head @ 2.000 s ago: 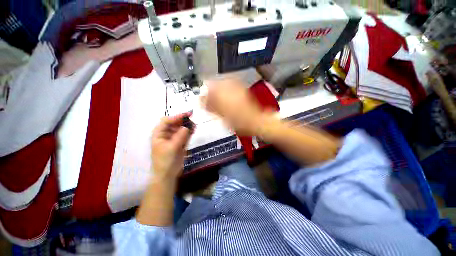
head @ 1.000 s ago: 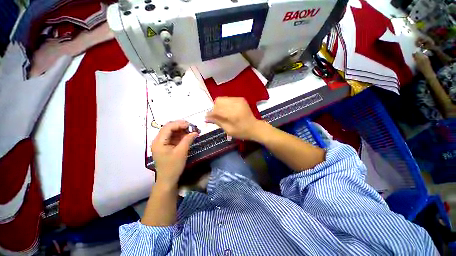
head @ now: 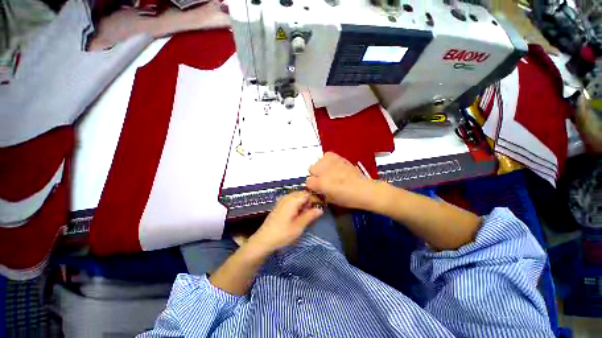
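Note:
My left hand (head: 290,216) is at the table's front edge, its fingertips pinched around a small dark metal part (head: 317,198), mostly hidden. My right hand (head: 340,179) is beside it, its fingertips bent down and touching or nearly touching the left fingertips. Whether it grips anything is hidden. Both hands are in front of the sewing machine (head: 422,66). The needle and presser foot area (head: 288,99) stands above the pale machine bed (head: 274,132), with no fabric under it.
A long red and white panel (head: 158,152) hangs over the front edge on the left, beside more layered pieces (head: 33,171). Small red and white pieces (head: 356,135) lie right of the needle. Yellow-black snips (head: 432,119), dark-handled scissors (head: 470,131) and a bundle (head: 528,119) are at right.
Both hands have moved right and closer together, down to the front edge. The left hand keeps its small part. The view has shifted, so the machine appears farther right.

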